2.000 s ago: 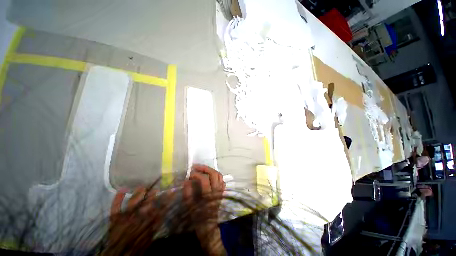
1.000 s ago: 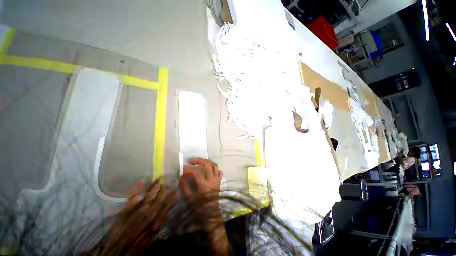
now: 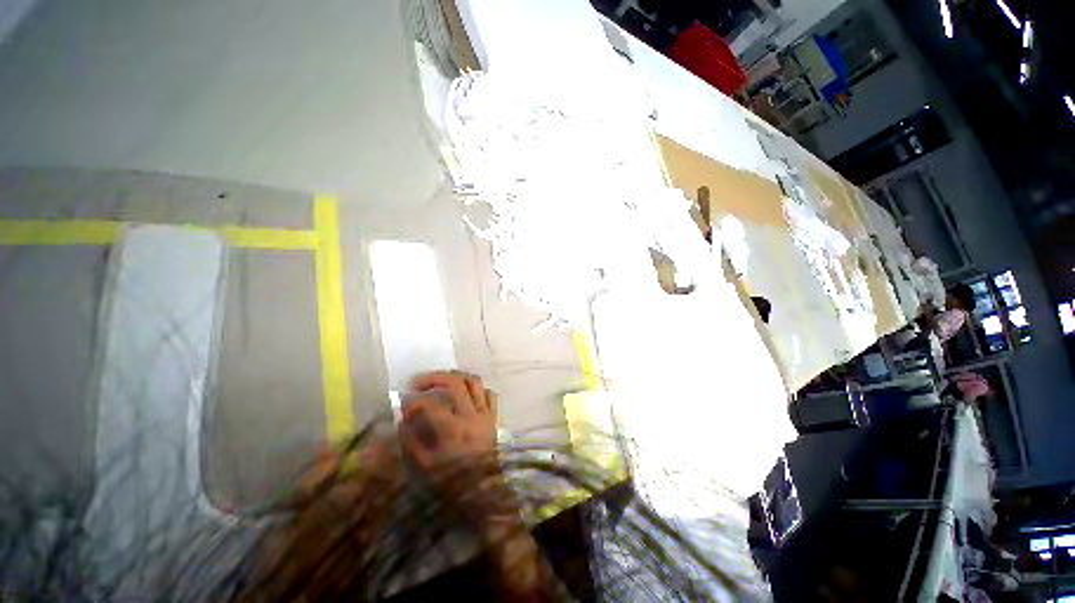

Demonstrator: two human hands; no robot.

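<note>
The grey-beige template board [image 3: 271,318] lies flat, with strap-like white shapes on it. A cut fabric panel, white [image 3: 162,342], lies at the left with a thin narrow strip along its curved edge. My right hand [image 3: 454,426] presses with bent fingers at the lower end of the shorter white strap shape [image 3: 413,300]. A little white strip end shows beside its fingers. My left hand [image 3: 336,501] is low on the board, left of my right hand, blurred and mostly covered by dark hair strands. What either hand holds is hidden.
Yellow marking tape [image 3: 332,318] crosses the board. A tangled strip pile [image 3: 531,177] lies right of it, beside stacked panels [image 3: 684,377]. A yellow-taped rest patch [image 3: 589,426] is at the board's right edge. Brown paper [image 3: 725,183] lies farther along. A person [image 3: 953,316] is far right.
The view has turned, shifting the board and pile leftward. My right hand stays at the short strap's lower end. My left hand remains low beside it, now more covered by hair.
</note>
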